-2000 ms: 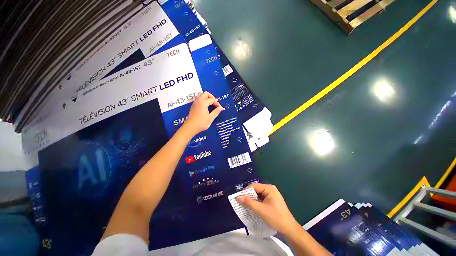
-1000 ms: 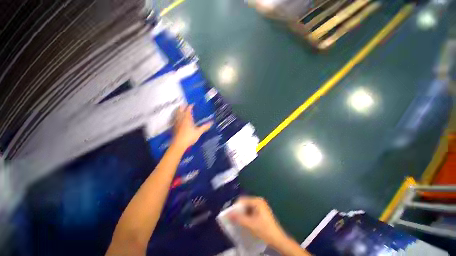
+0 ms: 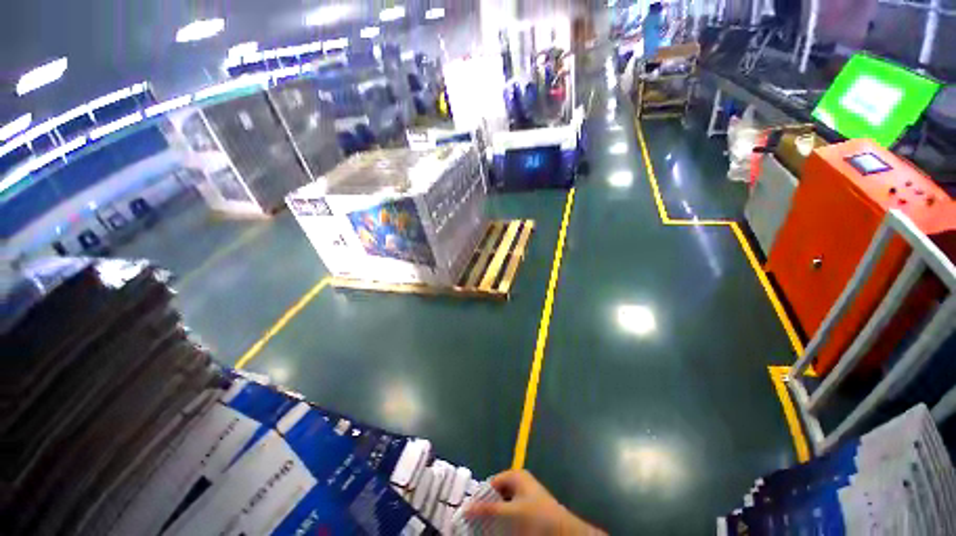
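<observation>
The printed carton (image 3: 252, 471), with white and blue areas and "LED FHD" lettering, lies at the lower left, partly cut off by the bottom edge. White carton flaps (image 3: 414, 463) stick out along its side. My right hand (image 3: 524, 509) is at the bottom centre beside these flaps, cut off below, with its fingers closed on the white label sheet (image 3: 478, 500). Only a small part of the sheet shows, and it blends with the white flaps. My left hand is out of the picture.
The tall carton stack (image 3: 94, 366) rises at the left. Leaning cartons (image 3: 891, 471) stand by the white railing (image 3: 854, 283) at right, beside an orange machine (image 3: 870, 230). Wrapped goods (image 3: 404, 215) sit on a wooden pallet (image 3: 501, 257) ahead. A person (image 3: 652, 31) is far off.
The view has swung up from the cartons to the factory floor. My left hand has left the picture. My right hand now shows only at the bottom edge.
</observation>
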